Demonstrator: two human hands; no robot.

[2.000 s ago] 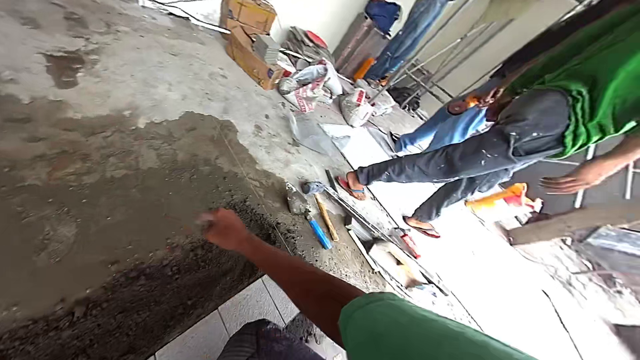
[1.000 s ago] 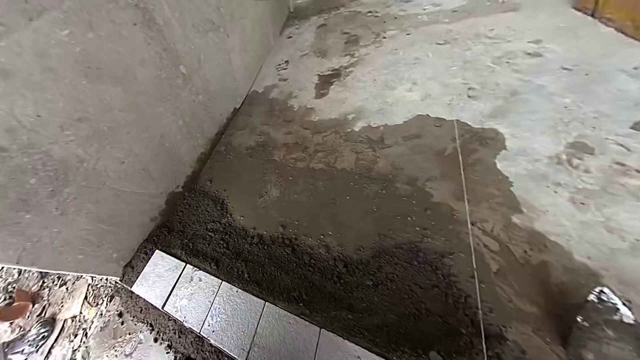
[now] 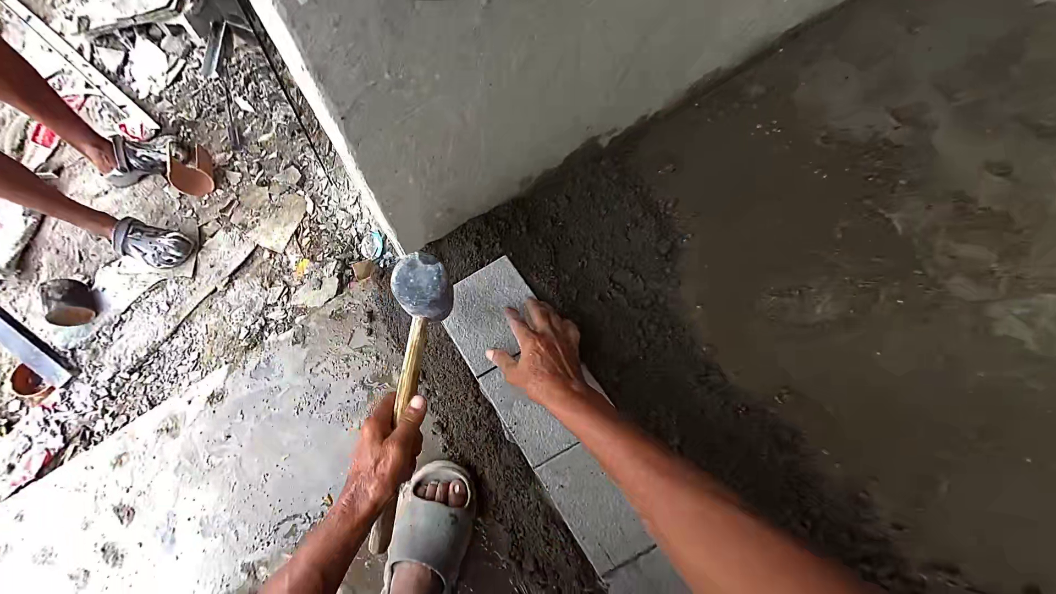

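Observation:
My left hand (image 3: 389,450) is wrapped around the wooden handle of a rubber mallet (image 3: 421,286), whose dark head is raised near the wall corner. My right hand (image 3: 543,351) rests with spread fingers on the end pieces of a row of grey floor tiles (image 3: 487,309), holding nothing. The tiles lie edge to edge on dark wet mortar (image 3: 610,239), the end one close to the wall's corner. A wide smoothed patch of wet mortar spreads on the right.
A grey plastered wall (image 3: 495,99) stands ahead. My sandalled foot (image 3: 431,520) is beside the tiles. On the left, another person's feet (image 3: 154,246) stand among rubble, a coconut-shell-like brown piece and a metal bar (image 3: 33,346).
The view has swung far toward the wall corner and tile row. Both my hands are now in sight, one with the mallet; a second ago neither showed.

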